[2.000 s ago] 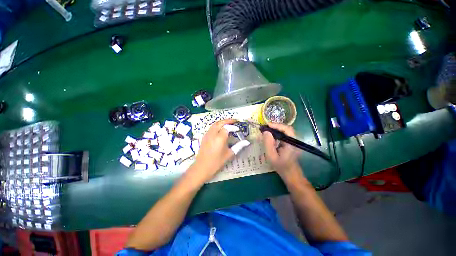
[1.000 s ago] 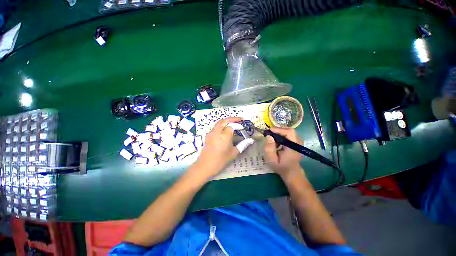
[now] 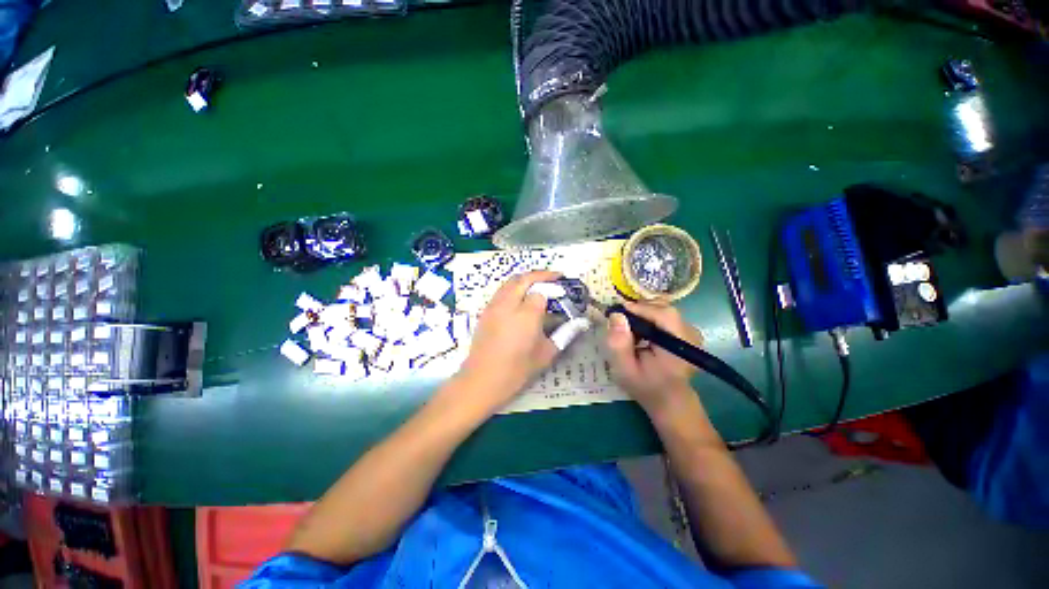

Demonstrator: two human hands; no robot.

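My left hand (image 3: 515, 339), with white finger cots on its fingertips, holds a small dark round unit (image 3: 566, 297) over the cream work sheet (image 3: 552, 389). My right hand (image 3: 650, 357) holds the black soldering iron (image 3: 667, 338) like a pen, its tip end pointing at the unit. The exact contact is too small to tell. A loose pile of white rectangular pieces (image 3: 380, 328) lies left of the sheet. The yellow-rimmed tip cleaner tin (image 3: 660, 264) stands right of the sheet's top. Several dark units (image 3: 334, 239) lie behind the pile.
The clear fume extractor cone (image 3: 581, 184) hangs behind my hands on a black ribbed hose (image 3: 644, 40). Tweezers (image 3: 732, 288) and the blue soldering station (image 3: 831, 262) are at right. Blister trays (image 3: 69, 380) and a solder reel holder (image 3: 155, 357) are at left. Another person's blue sleeve (image 3: 1018, 426) shows far right.
The dark unit at the upper left has shifted leftward along the bench. My hands keep their hold on the unit and iron, with only slight shifts. The whole view has moved slightly.
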